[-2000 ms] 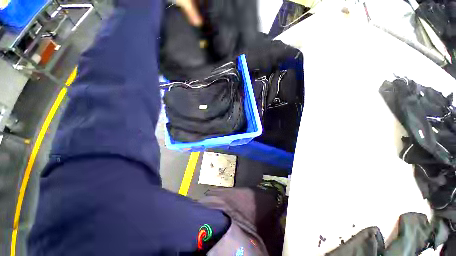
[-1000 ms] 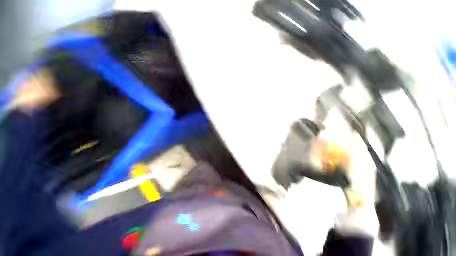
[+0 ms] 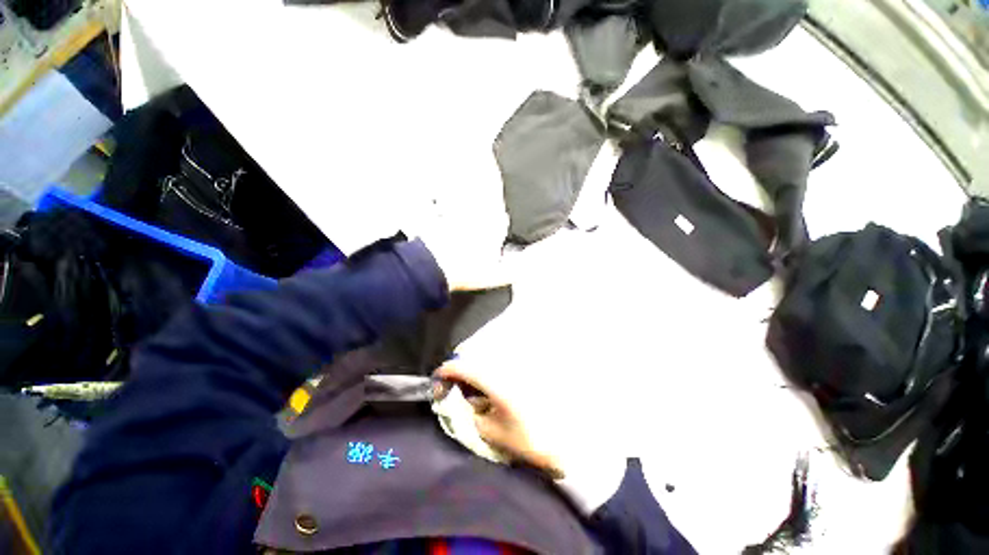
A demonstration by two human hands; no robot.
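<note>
My left hand [image 3: 469, 256] is washed out by glare against the white table. Its fingers are hard to make out, near the lower edge of a plain grey cloth piece [image 3: 544, 163]. A darker grey cloth piece [image 3: 477, 317] shows below my left wrist, partly hidden by my sleeve. My right hand [image 3: 493, 421], with pale wraps on its fingers, is at the table's near edge, in front of the apron. Its fingers are closed on a slim silvery thing [image 3: 399, 387] pointing left; I cannot tell exactly what it is.
A black pouch with a white label [image 3: 685, 224] lies right of centre on the white tabletop [image 3: 358, 119]. A bulky black bag piece [image 3: 857, 314] and dark heaps lie further right. Black thread [image 3: 800, 504] is at the lower right. A blue crate [image 3: 136, 226] with black pieces stands left.
The view has swung right from the crate to the table. My left arm has moved from the crate to over the table edge. My right hand has come nearer the apron.
</note>
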